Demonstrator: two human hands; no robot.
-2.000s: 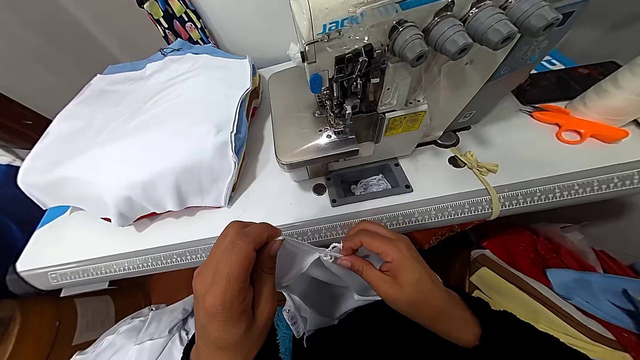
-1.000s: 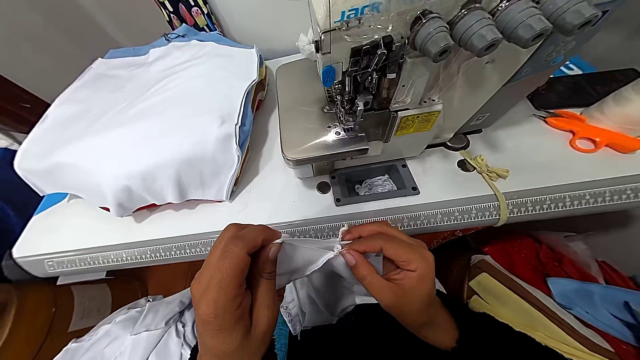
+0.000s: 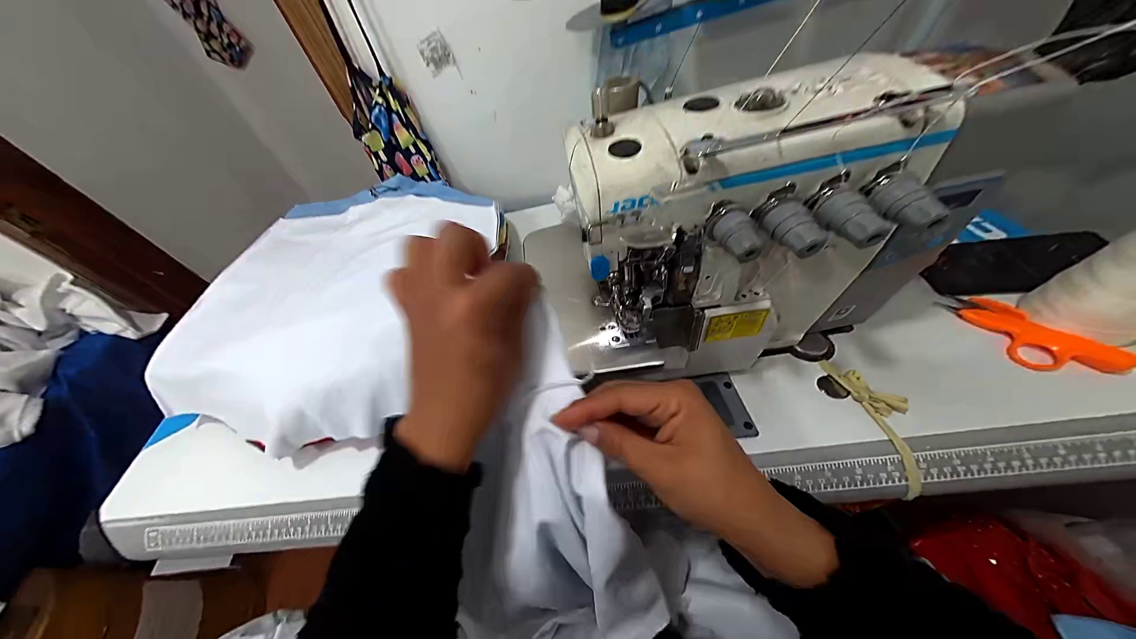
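Note:
My left hand (image 3: 461,328), blurred by motion, is raised in front of the stack of white fabric pieces (image 3: 302,311) and grips the upper part of a white garment (image 3: 550,497). The garment hangs down from it over the table edge toward my lap. The thumb and fingertips of my right hand (image 3: 666,444) pinch the same cloth at a seam, lower and to the right. Just behind the hands stands an overlock sewing machine (image 3: 639,293), its needle area beyond the cloth.
Orange-handled thread snips (image 3: 1038,337) lie on the right of the table, beside a large thread cone (image 3: 1092,288) and a black flat item (image 3: 1012,262). A yellowish cloth strip (image 3: 874,399) is tied near the measuring tape (image 3: 1021,457) along the front edge. Red fabric (image 3: 1012,555) lies below right.
My left hand has risen from near the table edge to in front of the fabric stack, drawing the white cloth up. My right hand still pinches the cloth. The view has shifted up.

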